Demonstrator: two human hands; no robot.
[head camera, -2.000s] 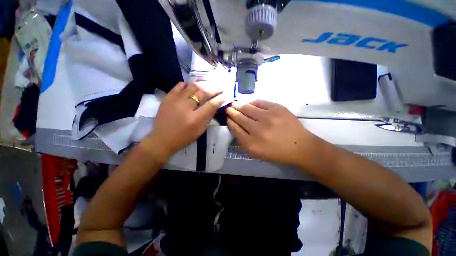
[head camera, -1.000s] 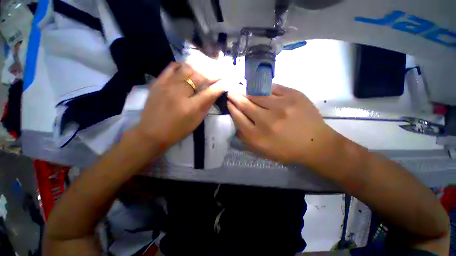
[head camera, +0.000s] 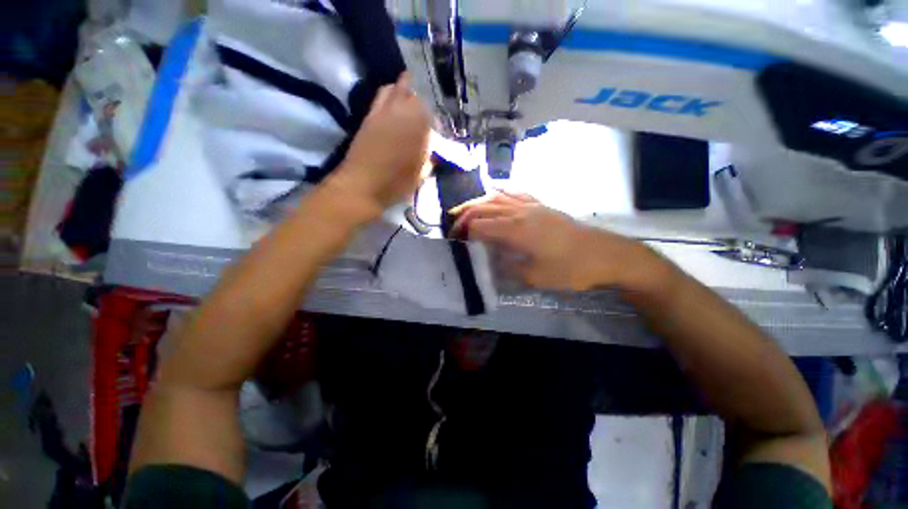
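Observation:
The white garment piece with black panels (head camera: 284, 84) lies heaped left of the needle. My left hand (head camera: 388, 144) is closed on its black part, left of the needle. A small black fabric section (head camera: 459, 191) lies just in front of the presser foot (head camera: 464, 134), with a white piece and narrow black strip (head camera: 467, 278) reaching the table's front edge. My right hand (head camera: 518, 234) has its fingertips on the black section. The sewing machine (head camera: 647, 84) stands over the work with its light on. The fabric under my left fingers is partly hidden.
A black pad (head camera: 672, 171) lies on the machine bed. Thread snips (head camera: 752, 253) lie right of my right hand. A ruler strip (head camera: 567, 303) runs along the front edge. A red basket (head camera: 112, 388) is below left; red cloth (head camera: 864, 442) is at lower right.
My left hand has moved up and left, away from my right fingertips, onto the heaped garment, which has shifted. More of the black section shows. The camera view has also shifted.

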